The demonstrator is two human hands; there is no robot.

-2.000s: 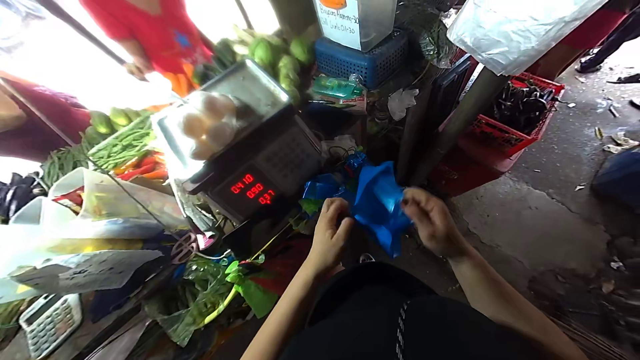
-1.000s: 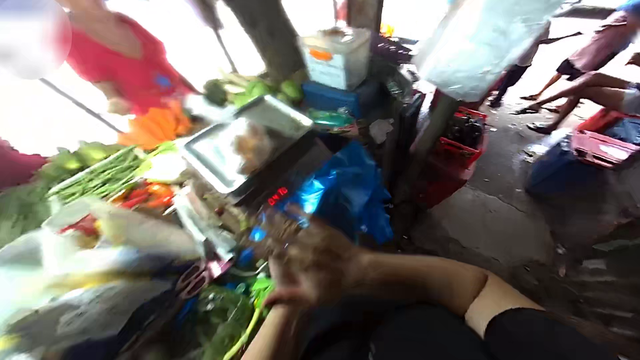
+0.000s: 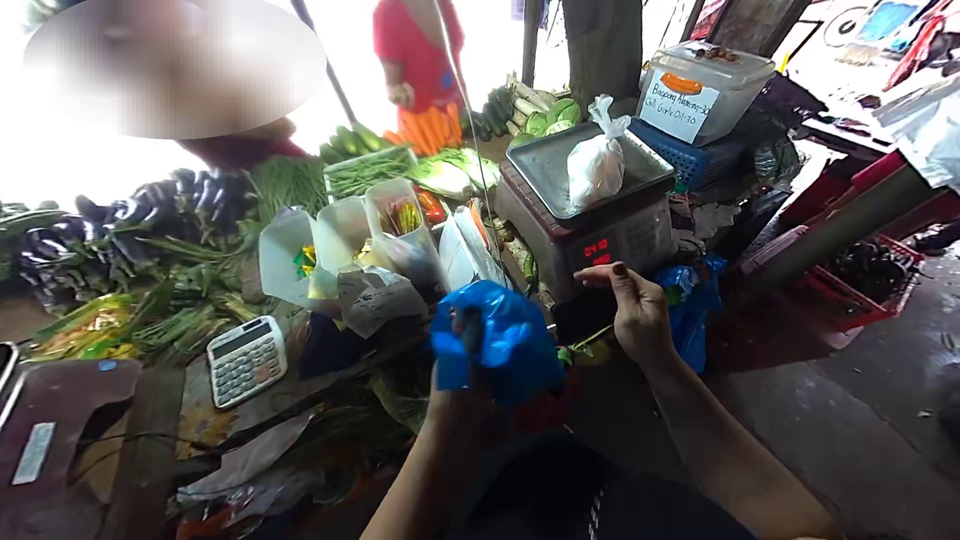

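A blue plastic bag (image 3: 499, 341) covers most of my left hand (image 3: 469, 352), whose fingers show dimly through it and seem to be inside it. To the right, my right hand (image 3: 636, 304) is raised with the fingers apart and nothing in them, just in front of the lit red display of a digital weighing scale (image 3: 585, 232). On the scale's metal tray (image 3: 536, 161) stands a knotted clear plastic bag (image 3: 598, 161) with pale contents. More blue plastic bags (image 3: 688, 322) hang beside the scale, behind my right wrist.
A white calculator (image 3: 247, 360) lies at left, near translucent plastic containers (image 3: 289, 262). Eggplants (image 3: 142, 225), carrots (image 3: 427, 131) and cabbages (image 3: 551, 118) spread behind. A lidded plastic box (image 3: 739, 82) stands on a blue basket (image 3: 667, 154). A red crate (image 3: 862, 300) is at right. Two people stand across the stall.
A blue bag is now over my left hand; one second ago my hands were together by the scale. My hands are now apart. The view has swung left.
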